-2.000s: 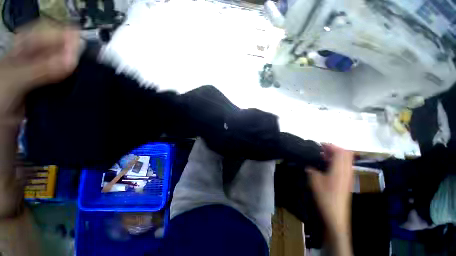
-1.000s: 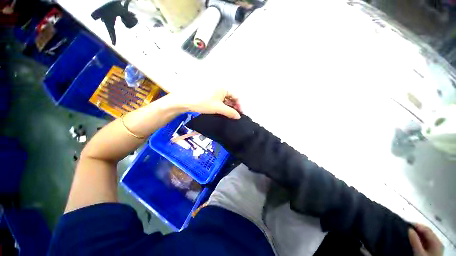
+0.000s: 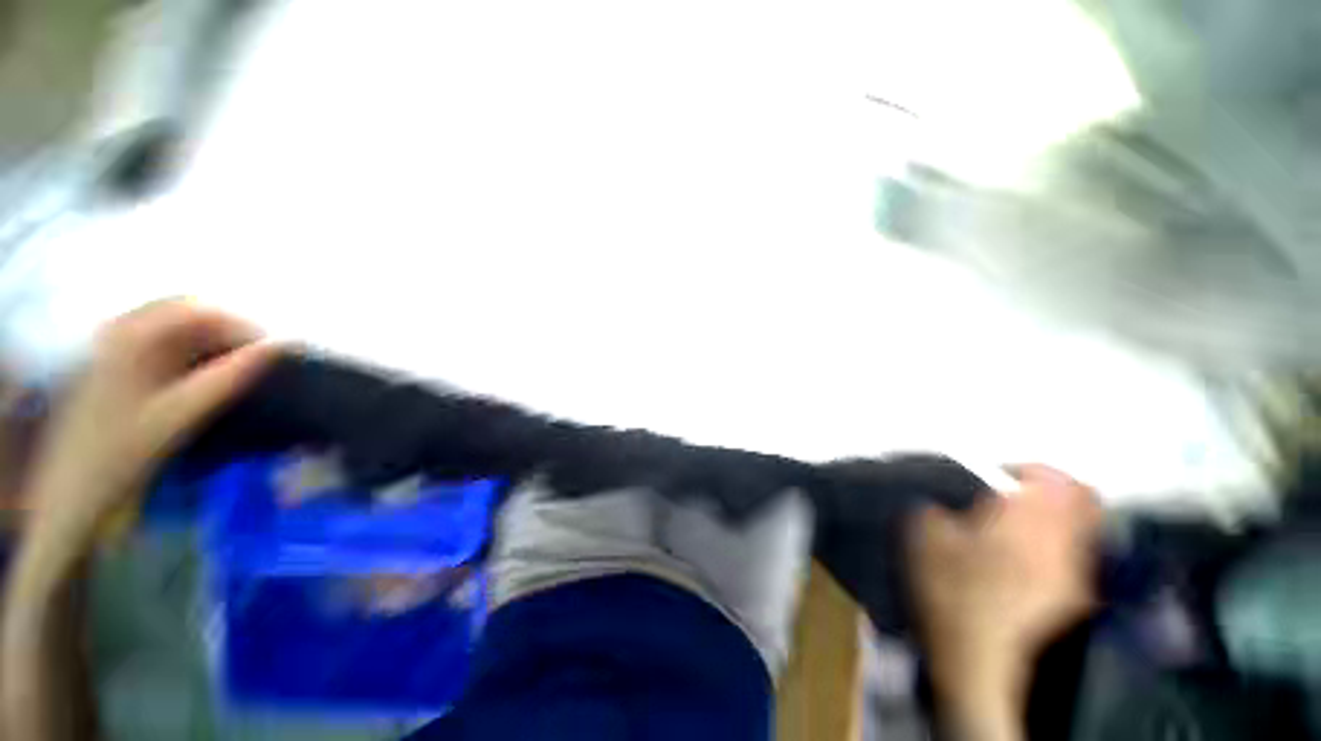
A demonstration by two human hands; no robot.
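Observation:
A black garment piece (image 3: 623,452) is stretched as a long strip along the near edge of the white table (image 3: 580,217), above the lap. My left hand (image 3: 167,384) grips its left end, with thumb and fingers closed on the cloth. My right hand (image 3: 1007,557) holds its right end near the table's right front. Both hands are blurred by motion, and the right fingertips are hard to make out.
A blurred pale sewing machine (image 3: 1101,239) stands at the upper right of the table. Blue plastic crates (image 3: 348,594) with small items are below the table's left part. A brown board-like thing (image 3: 819,659) is right of the lap. A dark blurred object is at the upper left.
The view has swung back right, towards the machine. The strip now runs nearly level across the table's near edge, where it sloped steeply down to the right before. Both hands still hold it.

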